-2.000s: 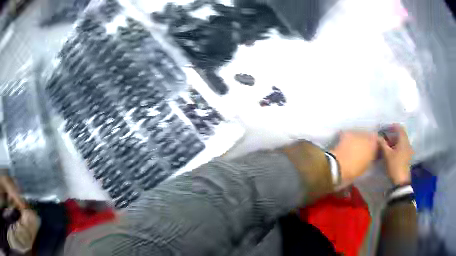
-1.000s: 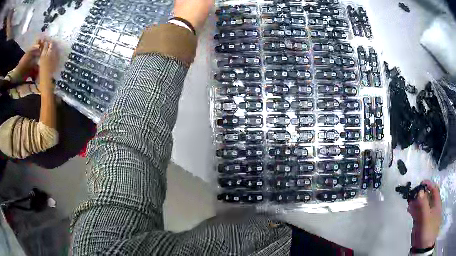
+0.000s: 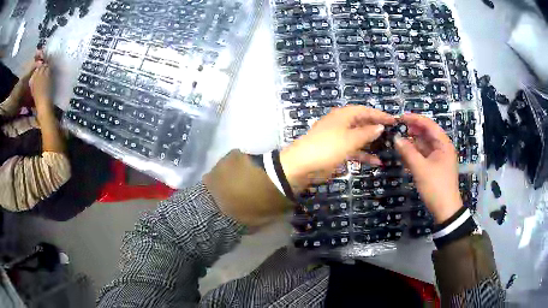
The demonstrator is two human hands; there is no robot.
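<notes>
My left hand (image 3: pixel 333 144) and my right hand (image 3: pixel 429 159) meet over the near clear compartment tray (image 3: pixel 375 248). Between their fingertips they hold a small black part (image 3: pixel 396 129) with a shiny round detail; the fingers cover much of it. Both hands grip it, with thumbs and index fingers close together. The tray below has rows of pockets filled with black parts. My hands and wrists hide some of its middle rows.
A second clear tray (image 3: pixel 137 123) of black parts lies at the left. Another person's arms (image 3: pixel 45 114) are beyond it. A dark heap of black parts (image 3: pixel 496 129) and a dark bag (image 3: pixel 533 141) lie at the right. A red stool (image 3: pixel 135 183) stands below the bench.
My left hand has come from the top edge to above the near tray. My right hand has moved up and left from the lower right. They now meet on a small black part.
</notes>
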